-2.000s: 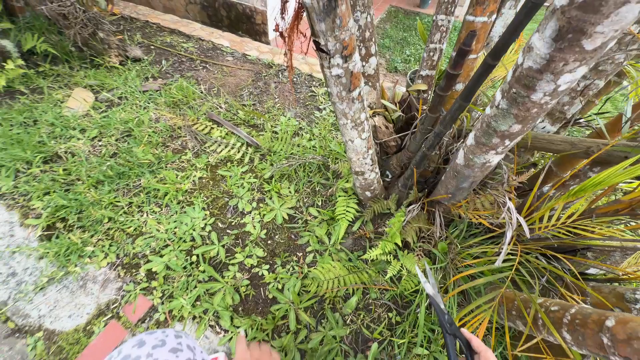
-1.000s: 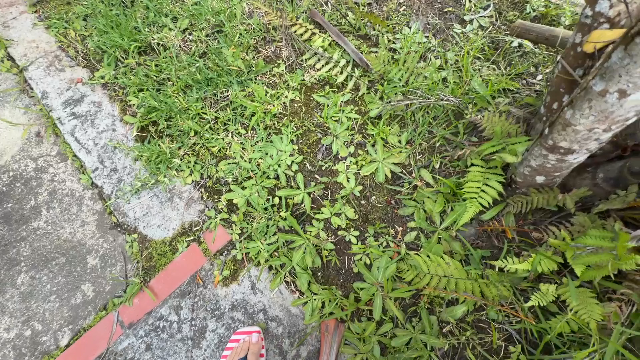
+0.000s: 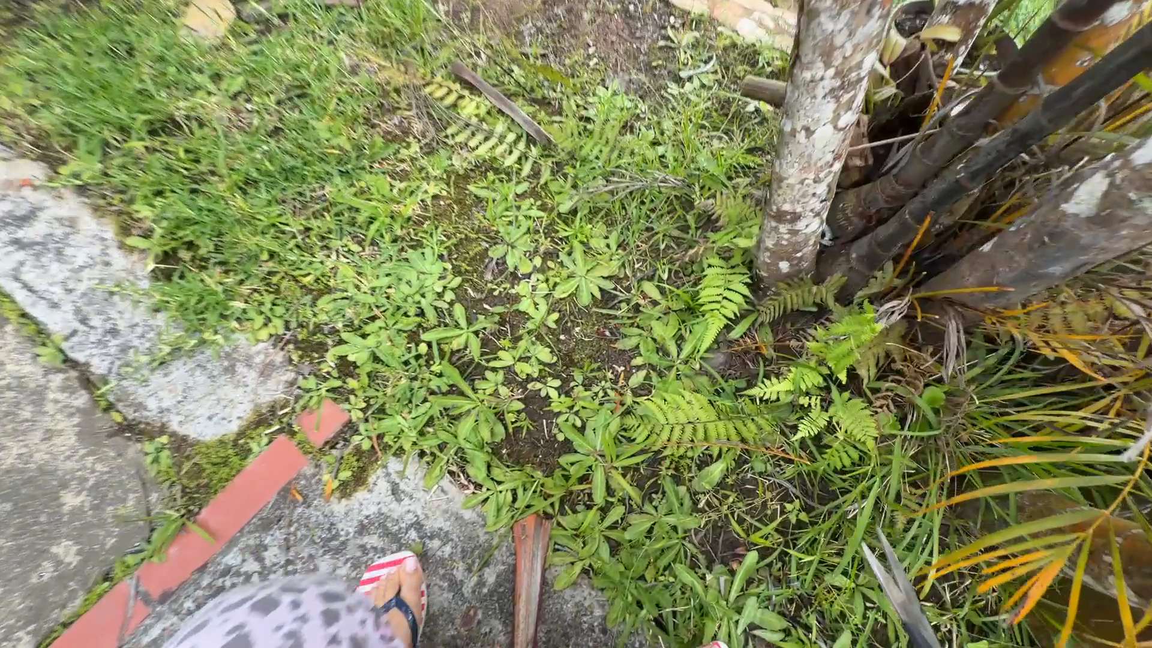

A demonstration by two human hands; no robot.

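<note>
Neither of my hands shows now. The metal blades of a pair of shears (image 3: 900,589) enter at the bottom right edge, a little apart, over grass; their handles and whatever holds them lie outside the view. Left of them grow low leafy weeds (image 3: 598,454) and green fern fronds (image 3: 693,418). A pale, blotched palm trunk (image 3: 814,135) rises at the upper right, with dark stems (image 3: 981,157) beside it. Yellowing palm leaves (image 3: 1017,540) hang at the right edge, close to the blades.
My sandalled foot (image 3: 400,589) stands on a stone slab (image 3: 459,540). A strip of red tiles (image 3: 220,517) and a grey stone border (image 3: 117,306) run along the left. A brown wooden piece (image 3: 529,576) lies at the bottom centre. A dry stick (image 3: 504,103) rests on the grass.
Two seconds ago both hands were partly in view at the bottom, the right one at the shears' handles. One second ago the shears were out of view; their blades show again. The view has shifted.
</note>
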